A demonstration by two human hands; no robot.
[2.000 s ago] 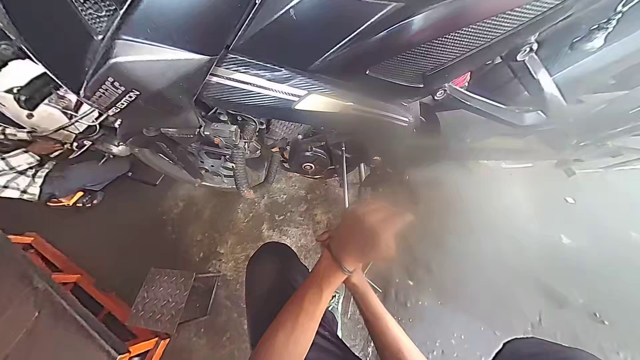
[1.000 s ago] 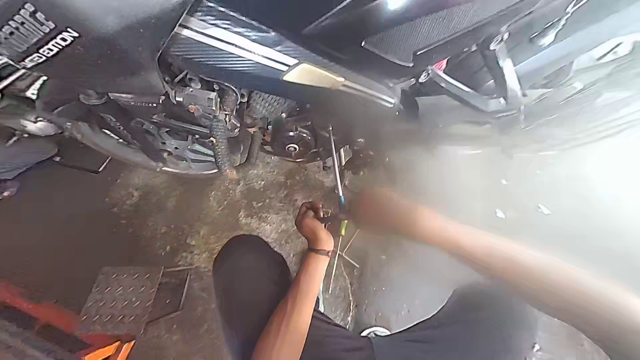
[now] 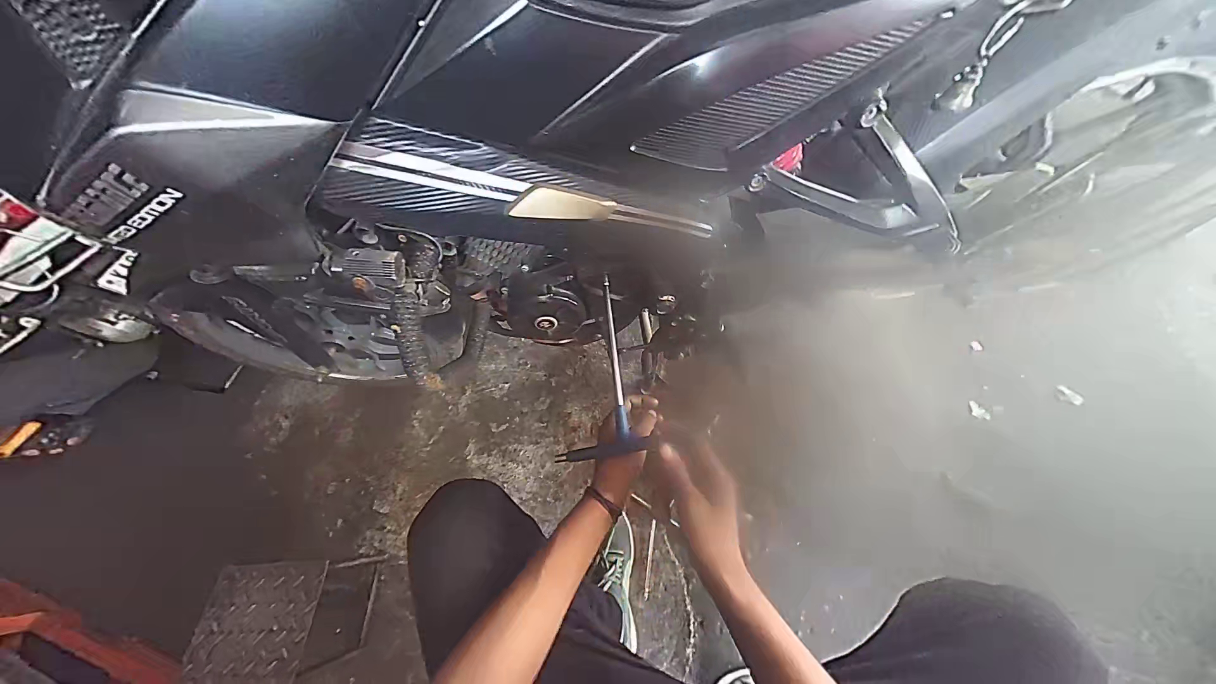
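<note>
A T-handle wrench with a blue grip and steel shaft reaches up to the underside of a black motorcycle, beside its round engine cover. Its tip is lost in the dark parts there. My left hand is at the handle, behind it, with fingers around the lower shaft; how firmly they close does not show. My right hand is blurred, just right of the crossbar, fingers apart and holding nothing visible. Whether its fingertips touch the bar cannot be told.
The front wheel is at left and a metal footrest bracket at right. A diamond-plate step and an orange frame stand lower left. Thin rods lie on the floor near my shoe. Another person's leg shows at far left.
My right hand, out to the right of the wrench a second ago, is now close beside its handle. The wrench's crossbar shows plainly now. The view has shifted.
</note>
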